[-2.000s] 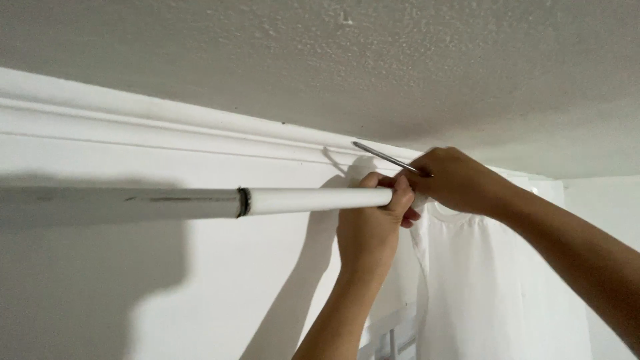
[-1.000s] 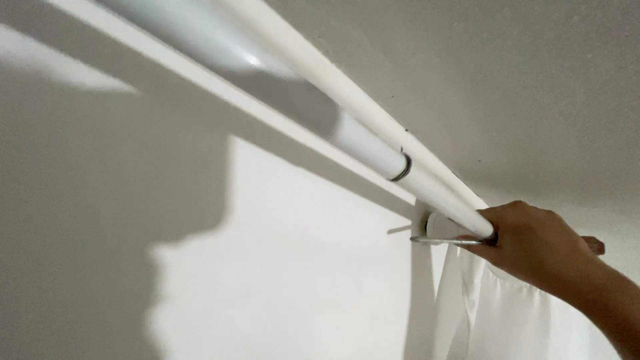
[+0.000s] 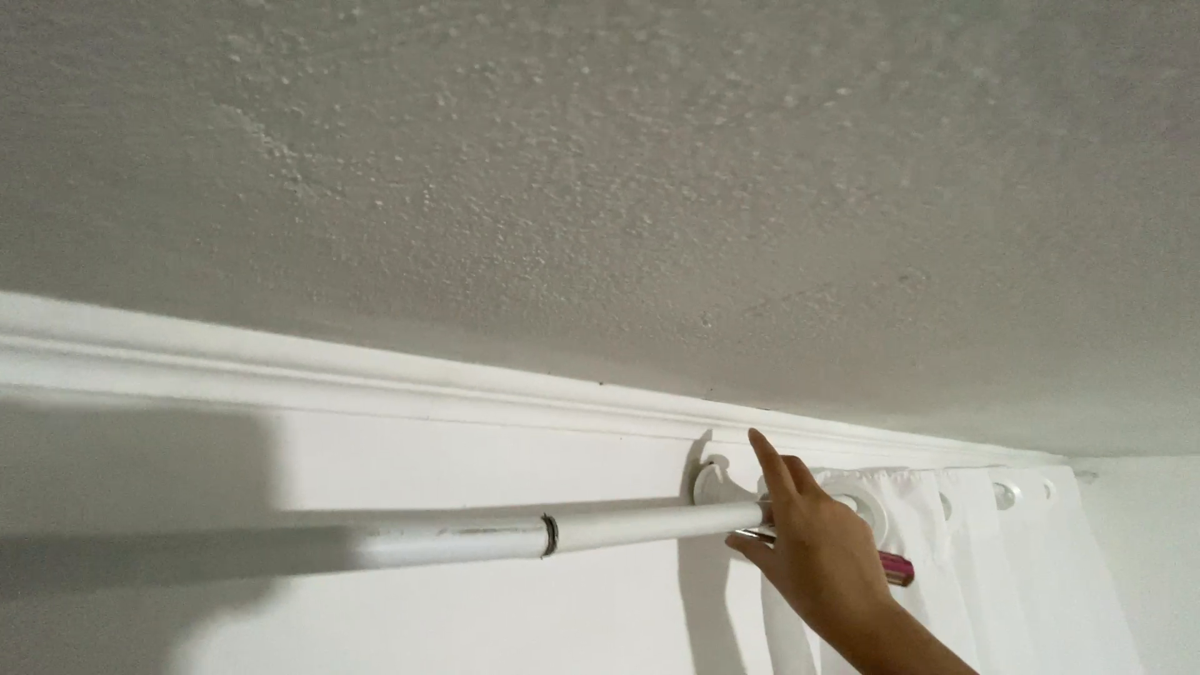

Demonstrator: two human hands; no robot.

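My right hand (image 3: 820,544) is at the white curtain rod (image 3: 656,525), close to its bracket (image 3: 717,485) on the wall. In its palm lies a screwdriver; the dark red handle (image 3: 897,568) juts out to the right, and a bit of metal shaft shows by the thumb. The forefinger points up, and the hand hides the rod behind it. Just right of the hand, a white grommet curtain (image 3: 1022,581) hangs from the rod. My left hand is out of view.
White crown moulding (image 3: 403,375) runs above the rod, under a textured ceiling (image 3: 562,187). The rod has a dark-edged joint (image 3: 550,535) where a thicker section meets a thinner one. Another wall (image 3: 1144,544) stands at the far right.
Two seconds ago both hands were at the rod; my left hand has since left the view. The screwdriver shaft, earlier sticking out to the left, is now mostly hidden. The view has swung strongly.
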